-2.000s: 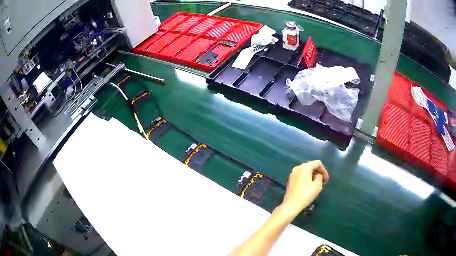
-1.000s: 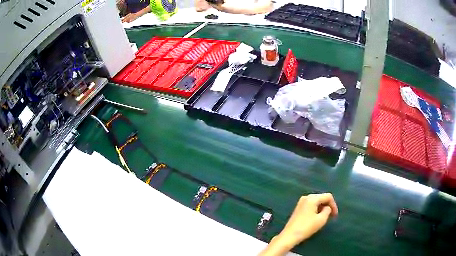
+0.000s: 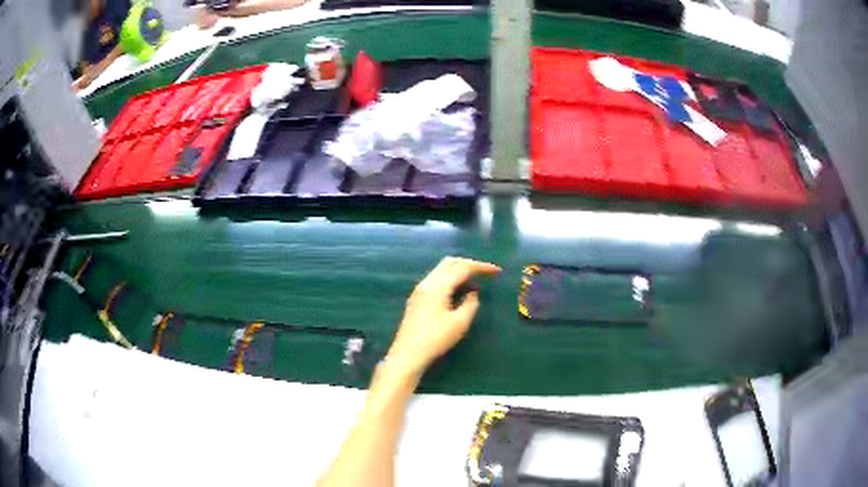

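Note:
My left hand (image 3: 443,309) reaches over the green conveyor belt (image 3: 314,262), index finger and thumb apart, other fingers curled, nothing visible in it. A phone middle frame (image 3: 549,293) with orange-yellow edging at its left end lies on the belt just right of the hand, not touching it. Several more frames, one of them a frame (image 3: 255,350) with orange edging, lie in a row at the belt's left near edge. A thicker black frame (image 3: 495,455) lies on the white mat (image 3: 171,418). Another frame (image 3: 728,404) lies slanted at the mat's right. My right hand is not in view.
Beyond the belt are a red tray (image 3: 143,128), a black compartment tray (image 3: 271,176) with a crumpled clear bag (image 3: 409,133), a small bottle (image 3: 325,65), an upright grey post (image 3: 509,105) and another red tray (image 3: 581,143). Part of a person's arm (image 3: 262,8) shows at the top.
The view has turned right, bringing the mat's frames into sight. The frame beside my left hand two seconds ago is no longer there; one now lies on the belt right of the hand.

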